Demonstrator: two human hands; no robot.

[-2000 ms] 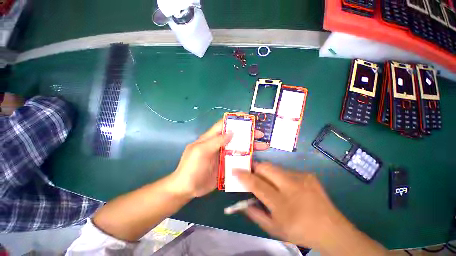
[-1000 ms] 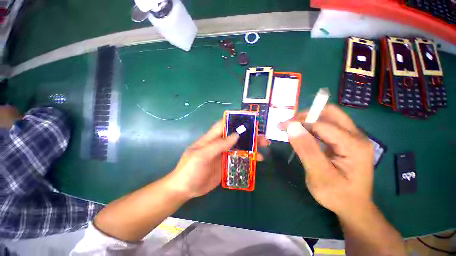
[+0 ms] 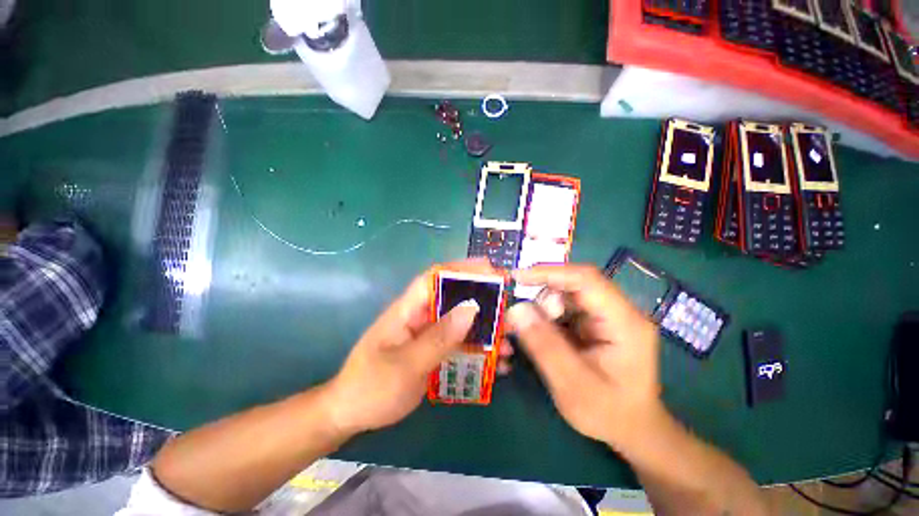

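My left hand (image 3: 378, 368) holds an open orange phone shell (image 3: 435, 388), its thumb on the dark LCD screen (image 3: 485, 302). The greenish-silver circuit board (image 3: 462, 377) shows below the screen. My right hand (image 3: 595, 353) is at the shell's upper right edge, fingers pinched around a pale-gripped tool (image 3: 550, 301), probably tweezers; its tip is hidden. Just behind lie a front housing with keypad (image 3: 495, 242) and an empty gold-edged window, and an orange shell with white film (image 3: 549, 210). My hands partly cover both.
Keypad phones (image 3: 682, 181) lie at right, below a red-orange tray (image 3: 625, 40) of phones. A loose black frame (image 3: 693, 320), battery (image 3: 764, 368) and black device (image 3: 904, 378) are at right. White bottle (image 3: 348, 71), small parts (image 3: 478, 144), thin wire (image 3: 327, 250), dark strip (image 3: 179, 217); plaid sleeve at left.
White film covered the held shell two seconds ago; now the screen and board show. My right hand has come back left from beside the shell to its upper right edge.
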